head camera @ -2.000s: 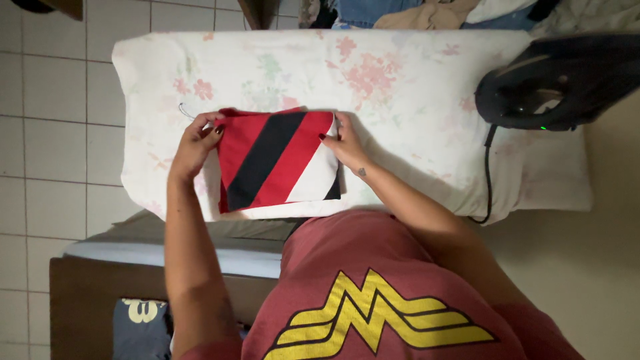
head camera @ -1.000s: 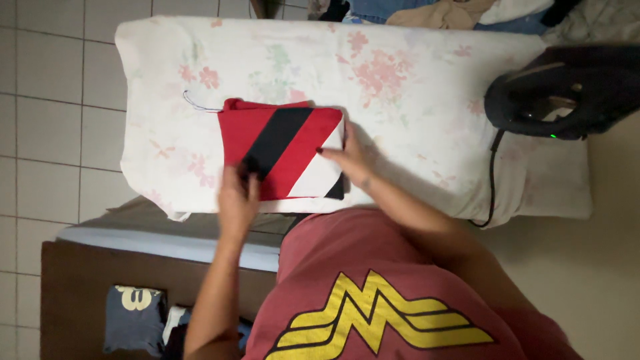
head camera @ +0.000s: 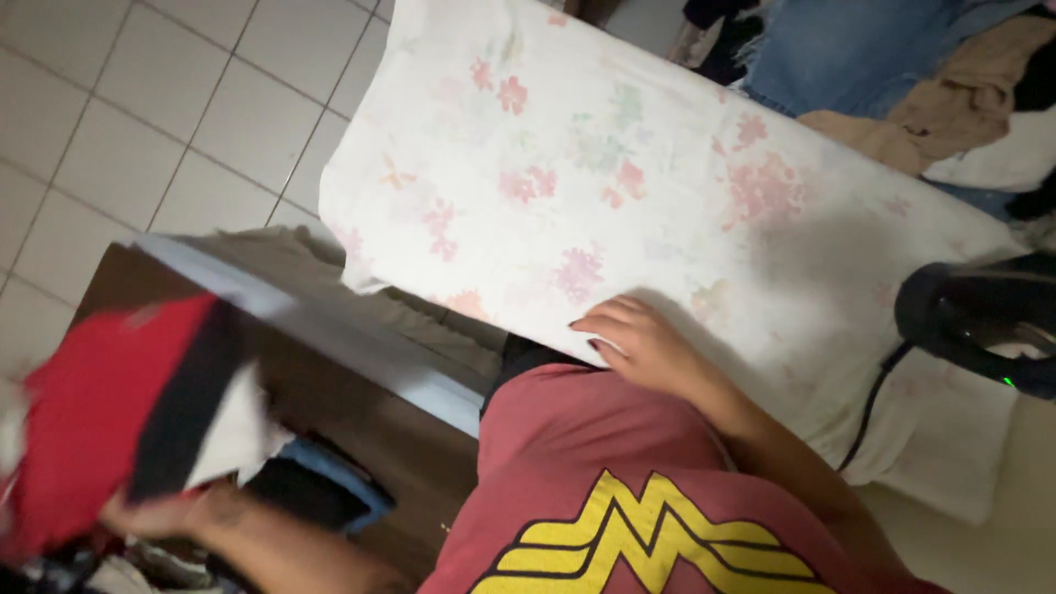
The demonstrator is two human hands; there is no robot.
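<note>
My left hand, blurred at the lower left, grips the lower edge of a folded red, black and white garment. The garment is off the board, over the brown wooden surface at the left; part of the hand is hidden. My right hand rests palm down on the near edge of the ironing board with its floral white cover, fingers a little apart and nothing in them. A black clothes iron with a small green light stands at the right end of the board, its cord hanging down.
A brown wooden surface at the left carries folded dark and blue clothes. More clothes show at the bottom left corner. A heap with denim and beige cloth lies beyond the board. Tiled floor shows at the upper left.
The folded garment, flat on the board under both hands before, has gone to the lower left in my left hand. My right hand has let go of it. The view has turned toward the left.
</note>
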